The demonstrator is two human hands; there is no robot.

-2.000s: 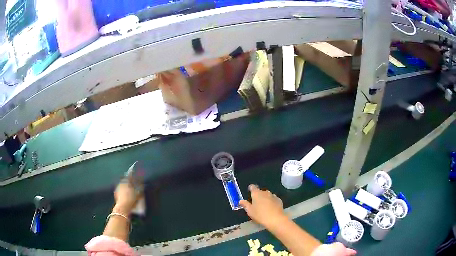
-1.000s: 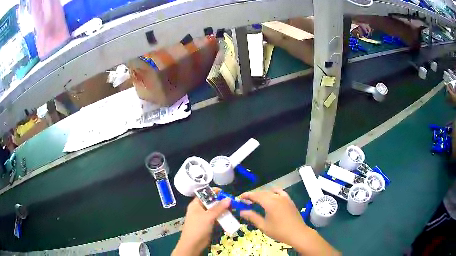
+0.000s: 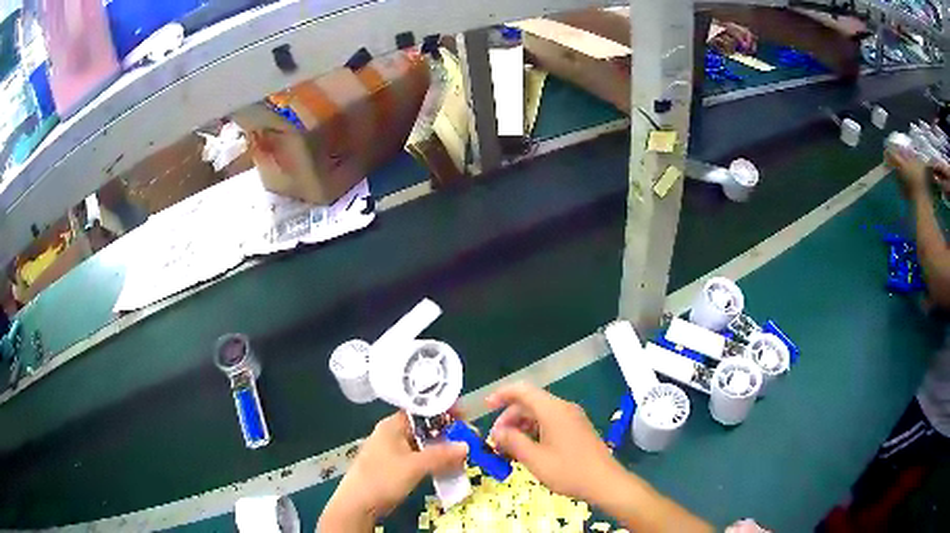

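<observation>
A white handheld fan unit [image 3: 429, 377] is in my left hand [image 3: 391, 471], its round head up and its handle pointing down toward me. My left hand is closed around the handle. A blue battery [image 3: 480, 451] hangs out to the right of the handle. My right hand [image 3: 547, 442] is just right of the battery, fingers bent and thumb near the fingertips; whether it touches anything is unclear. A loose pile of pale yellow foam pads [image 3: 510, 507] lies below both hands.
The dark green belt [image 3: 313, 302] carries a fan unit with a blue battery [image 3: 250, 404] at left and another unit behind the held one. A grey post [image 3: 654, 177] stands right of centre, with several waiting units [image 3: 734, 387] beside it. Another person's arm [image 3: 925, 224] is at far right.
The view has shifted and belt units appear further left. The battery now hangs lower, and my right hand has moved off it. Two seconds ago my left hand was away at the left.
</observation>
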